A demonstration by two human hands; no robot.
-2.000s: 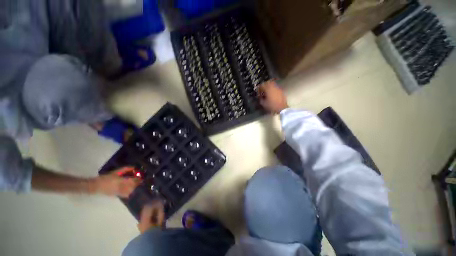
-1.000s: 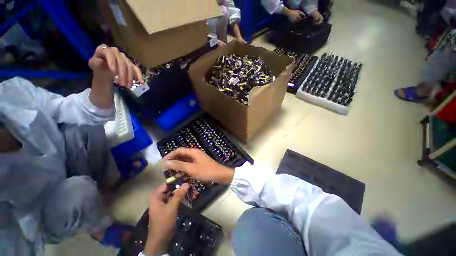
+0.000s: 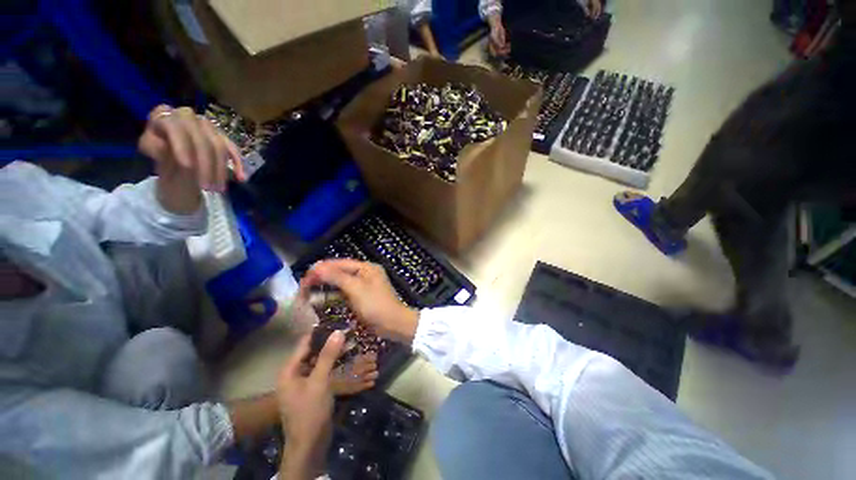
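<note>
My left hand point(image 3: 308, 394) is at lower centre, with a small dark component point(image 3: 324, 339) between thumb and fingers. My right hand point(image 3: 361, 298) is just above it, fingers bent. Something pale and blurred is at its fingertips; I cannot tell if it is gripped. Both hands are over the black row tray point(image 3: 458, 296), which holds rows of glinting parts and is partly hidden. The pocket tray point(image 3: 413, 412), with round units in its pockets, lies below, cut off by the frame's bottom edge.
An open carton point(image 3: 488, 192) heaped with loose pieces stands behind the row tray. A light tray point(image 3: 601, 171) is farther right. A dark spare tray point(image 3: 610, 323) lies by my right sleeve. A seated person point(image 3: 94, 281) is at left, one hand at the trays. Another person's legs point(image 3: 741, 187) are at right.
The yellow piece seen between my hands no longer shows; a dark component shows in my left hand. The seated person's hand has come in beside mine. Someone's legs have entered at right.
</note>
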